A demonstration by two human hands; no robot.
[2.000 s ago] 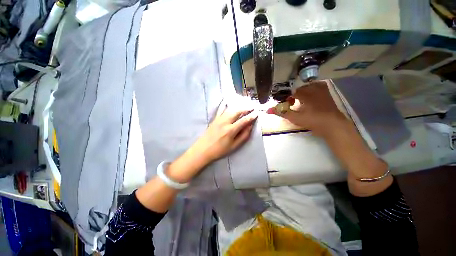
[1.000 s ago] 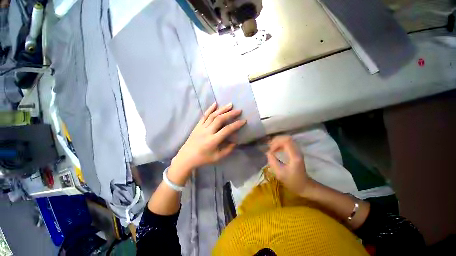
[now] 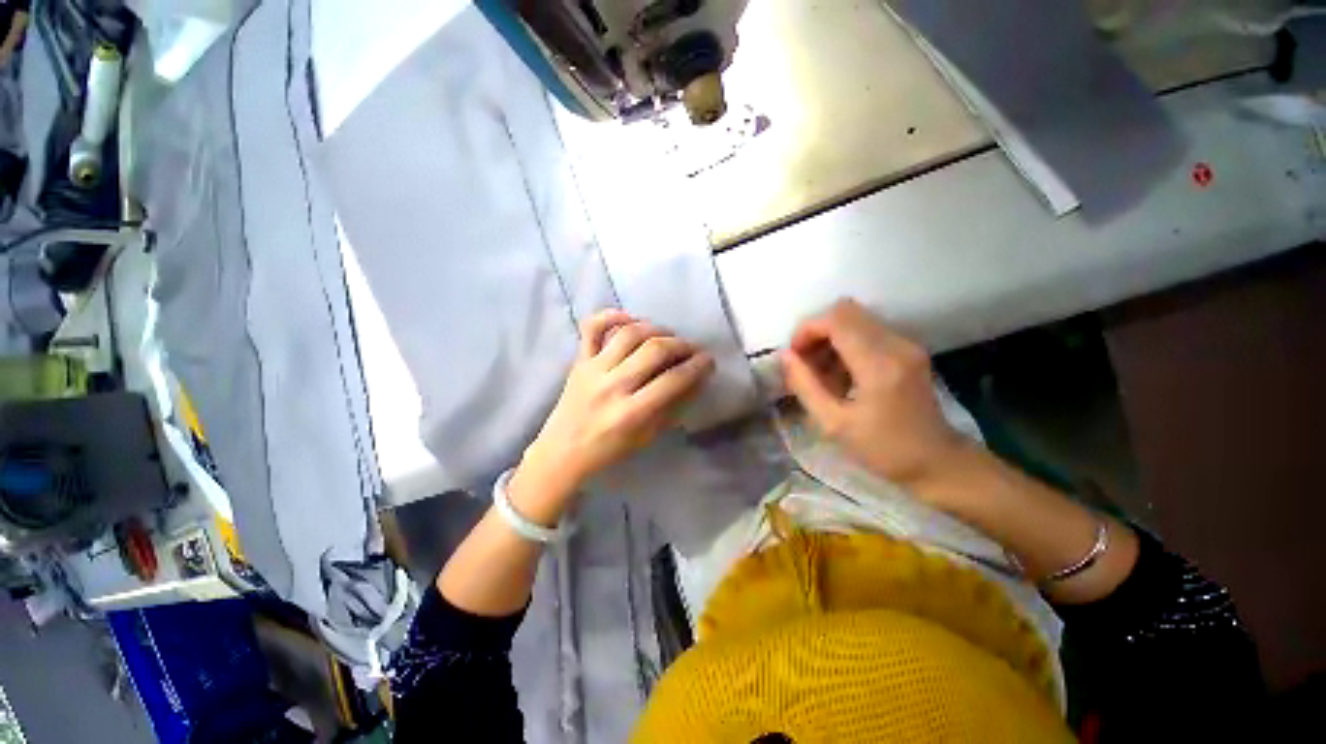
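Note:
A light-grey garment panel (image 3: 436, 218) with dark seam lines lies on the white machine table (image 3: 873, 269), left of the needle area, and hangs over the front edge toward my lap. My left hand (image 3: 625, 385) rests on the panel near that edge with its fingers curled; whether it pinches the cloth is unclear. My right hand (image 3: 873, 385) is just right of the panel's edge, slightly blurred, with thumb and forefinger curled near each other. Whether it holds something small, I cannot tell. The sewing machine head (image 3: 625, 51) is at the top, with its lamp glare beside the panel.
Folded grey pieces (image 3: 1047, 102) with a white edge lie right of the needle on the bed. A pile of long grey panels (image 3: 276, 291) is at the left, with a white thread spool (image 3: 96, 116) beyond it. A blue item (image 3: 182, 661) is at lower left.
Over two seconds both hands have come away from the needle toward the table's front edge. Since one second ago, my right hand has risen from my lap, and my left fingers have curled in.

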